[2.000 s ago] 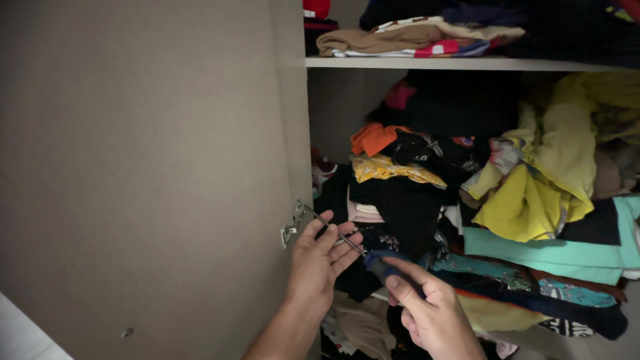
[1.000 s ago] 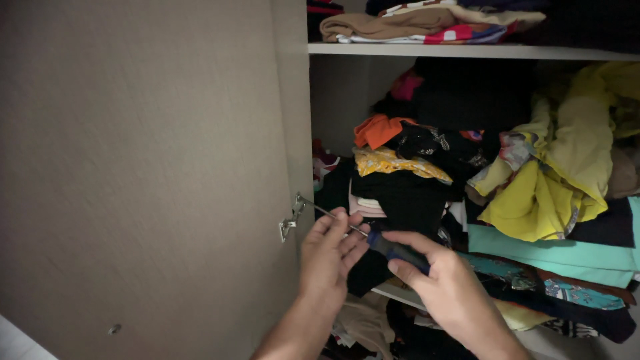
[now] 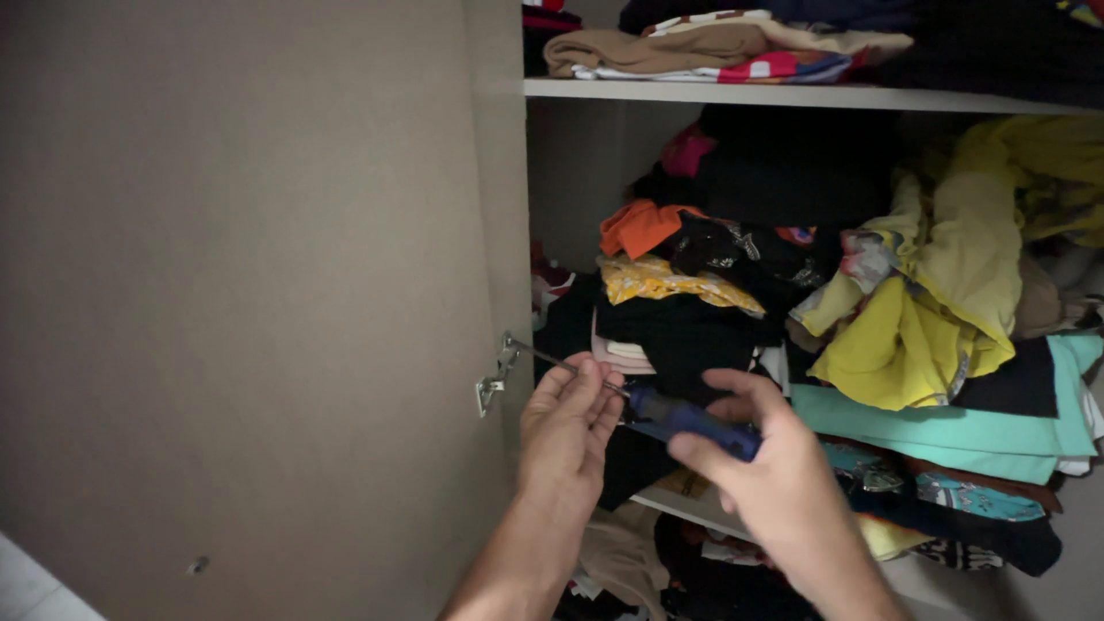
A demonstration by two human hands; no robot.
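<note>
A screwdriver [image 3: 690, 423] with a blue and black handle points up and left, its tip at the metal cabinet hinge [image 3: 493, 379] on the edge of the wardrobe door. My left hand [image 3: 573, 423] pinches the thin steel shaft between thumb and fingers, short of the handle. Around the handle, my right hand [image 3: 768, 466] has its fingers spread, the thumb near the handle's lower side; whether it touches is hard to tell because of blur. The hinge joins the door to the side panel, and its screws are too small to make out.
The wardrobe door [image 3: 259, 302] fills the left side. Above the hands runs a shelf [image 3: 776, 93] with folded clothes. Behind and right of them lie a yellow garment [image 3: 914, 345], an orange cloth [image 3: 640, 228] and mint-green fabric [image 3: 931, 431]. A lower shelf edge [image 3: 699, 513] passes beneath.
The fingers of my right hand have loosened and spread from the screwdriver handle, which they wrapped earlier. My left hand stays on the shaft, and the tip remains at the hinge.
</note>
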